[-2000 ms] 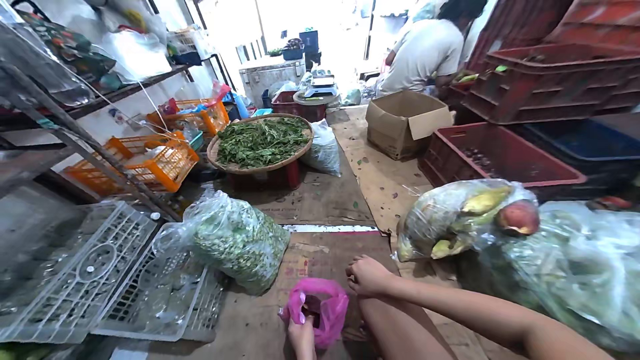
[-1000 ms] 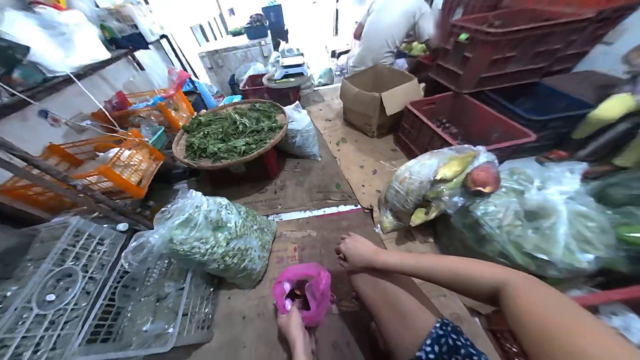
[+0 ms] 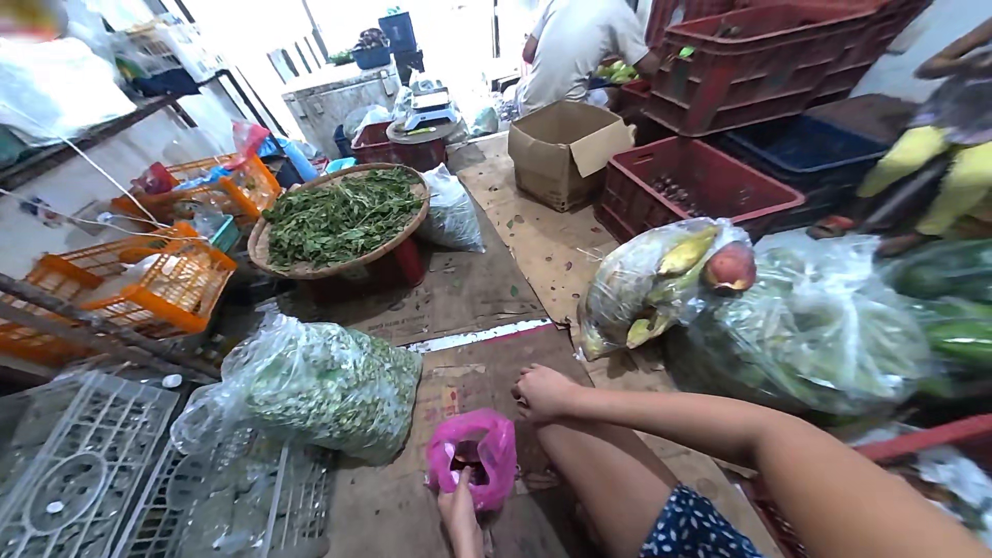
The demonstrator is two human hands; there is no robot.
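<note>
My left hand (image 3: 459, 504) grips the near rim of a pink plastic bag (image 3: 500, 457) that stands open-mouthed on the cardboard-covered floor. Its thumb lies over the rim; the other fingers are hidden. Dark reddish-brown things lie inside, too small to identify. My right hand (image 3: 542, 394) rests on my knee, loosely curled, with nothing visible in it. Left of the pink bag sits a clear plastic bag of chopped green vegetables (image 3: 333, 387). To the right, a clear bag (image 3: 620, 287) holds yellowish produce, with a reddish round fruit (image 3: 730, 267) on top.
A woven tray of green leaves (image 3: 260, 256) stands ahead, left of a cardboard box (image 3: 554, 167) and a dark red crate (image 3: 697, 174). Grey plastic crates (image 3: 101, 465) lie at the lower left, orange baskets (image 3: 170, 287) beyond. A person (image 3: 577, 54) sits at the back; another is at the right.
The view has swung somewhat to the right. My left hand stays at the pink bag and my right hand stays on my knee. A second person has come into view at the right.
</note>
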